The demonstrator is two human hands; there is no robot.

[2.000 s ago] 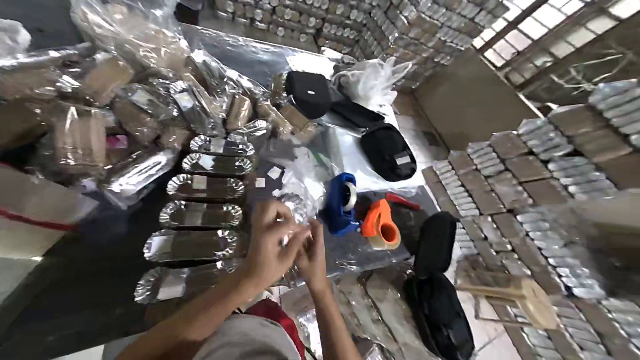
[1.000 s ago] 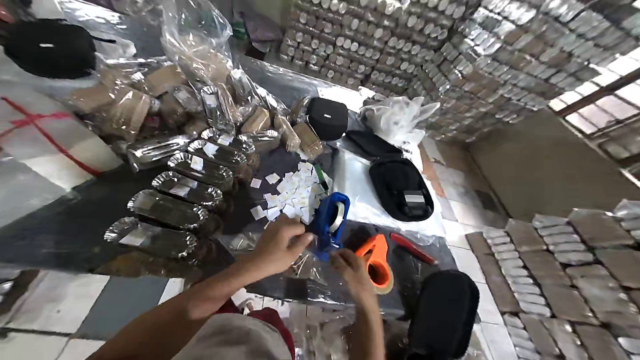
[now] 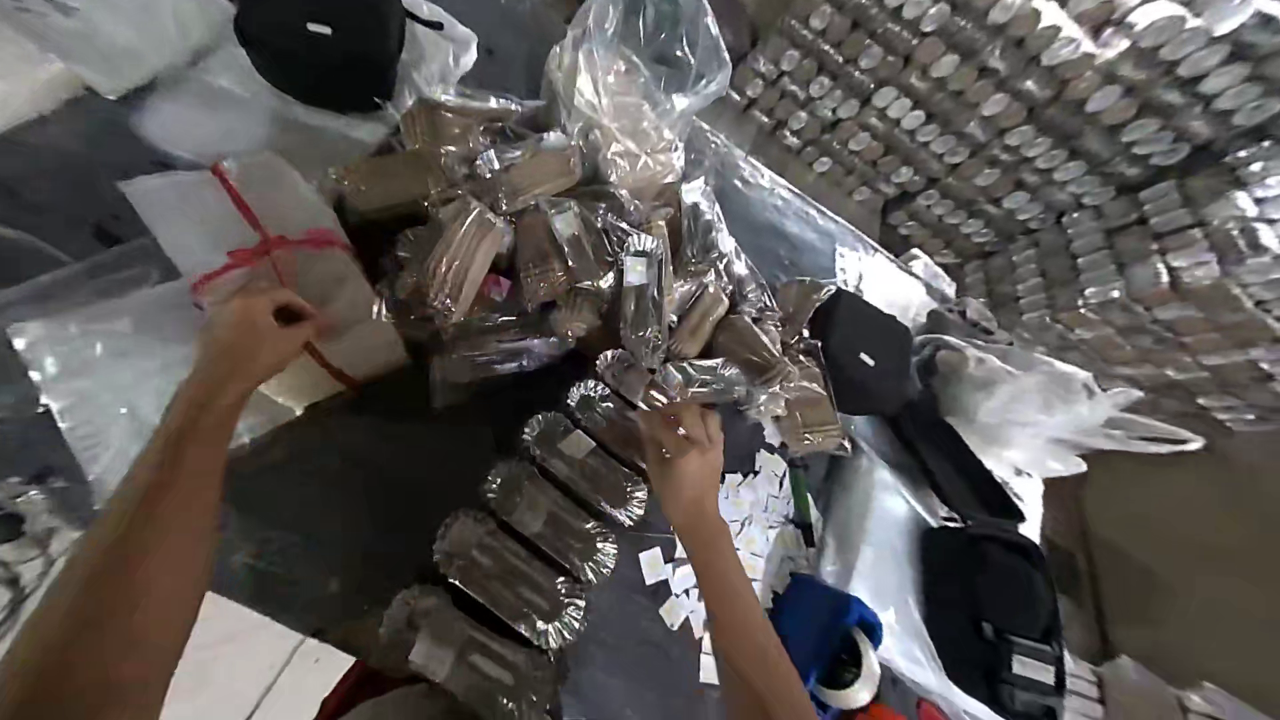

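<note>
My left hand point(image 3: 255, 330) is over a pale flat bundle point(image 3: 320, 260) tied with red ribbon; whether its curled fingers grip anything is unclear. My right hand point(image 3: 683, 445) is at the upper end of a row of foil-like trays with crimped edges point(image 3: 512, 575), by the topmost tray; its fingertips are partly blurred. Small white labels point(image 3: 755, 510) lie scattered beside my right forearm. Behind the row rises a heap of plastic-wrapped brown packs point(image 3: 540, 250). A blue tape dispenser point(image 3: 800, 625) with a white roll stands right of my forearm.
A black case point(image 3: 320, 50) sits at the top left and another point(image 3: 862, 352) right of the heap. An open black case point(image 3: 990, 600) lies at the right, near a white plastic bag point(image 3: 1040, 400). Stacks of wrapped packs point(image 3: 1000, 120) fill the upper right.
Both hands have left the area by the tape dispenser: my left hand is now at the ribboned bundle, my right hand at the tray row. The view has swung left.
</note>
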